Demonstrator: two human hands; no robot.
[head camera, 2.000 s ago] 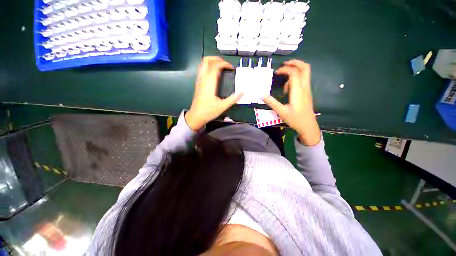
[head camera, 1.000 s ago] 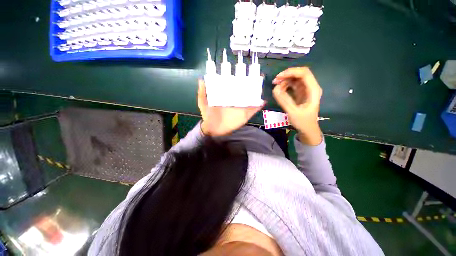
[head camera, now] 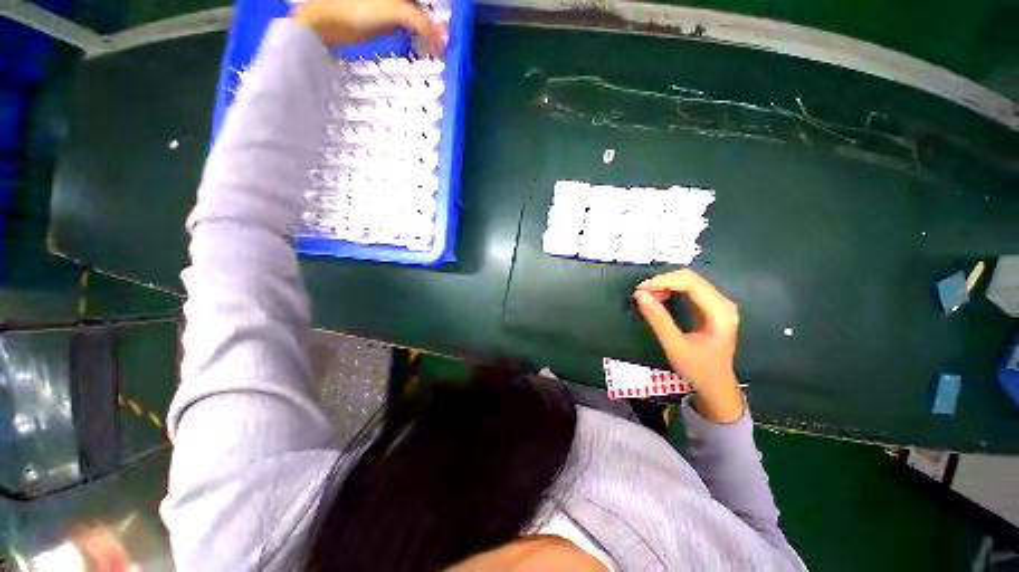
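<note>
White plug units fill a blue tray [head camera: 444,223] in rows at the left. My left hand [head camera: 374,18] is over the tray's far end, at the top edge of the picture. White pieces show near its fingers, but its grip is unclear. My left sleeve covers part of the tray. A block of white units [head camera: 628,223] stands on the bench in the middle. My right hand [head camera: 698,330] is just nearer to me than that block, with thumb and index tips close together. Nothing can be made out between them. A white sheet with red dots [head camera: 643,380] lies at the near edge, partly behind my right wrist.
A light-blue pad [head camera: 946,393] lies at the right. A blue scrap [head camera: 952,293] lies beside a pale stick [head camera: 974,274], near a pale container and a darker blue box at the right rim. Thin clear strands [head camera: 682,106] lie across the far bench.
My left hand has moved from in front of me, where it held a row of units, to the tray's far end. My right hand stays near the sticker sheet. The view takes in more far bench.
</note>
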